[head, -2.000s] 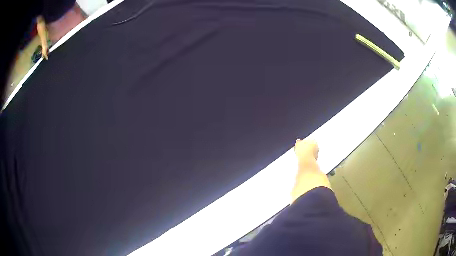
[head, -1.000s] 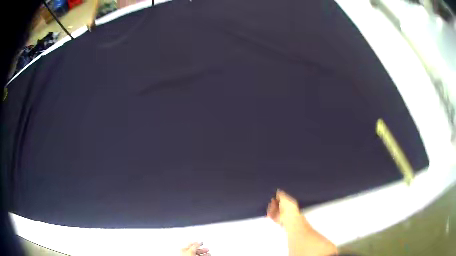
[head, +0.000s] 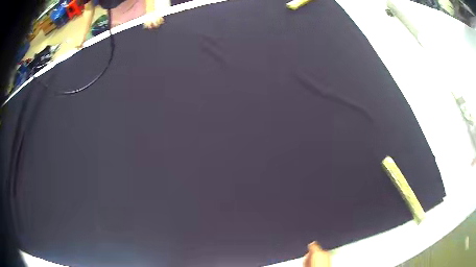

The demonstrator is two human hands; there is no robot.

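A dark fabric ply [head: 209, 141] covers most of the white table, mostly flat, with a few ripples at the upper middle and folds at the far left. My right hand [head: 317, 255] is at the near fabric edge, cut off by the bottom of the picture; whether it pinches the edge or only rests there is hidden. My left hand is not in view. A pale yellow bar weight [head: 403, 189] lies across the near right corner of the fabric.
A second yellow bar [head: 298, 4] lies at the top edge. A black cord [head: 107, 65] curves over the fabric's far left. A coworker's hand [head: 154, 22] is at the far edge. The white table strip [head: 417, 83] runs along the right. Red and blue bins stand behind.
The view has swung round and shifted. My left hand, partly seen a second ago, has gone out of the picture. My right hand now sits lower. The cord loop and second yellow bar have come into view.
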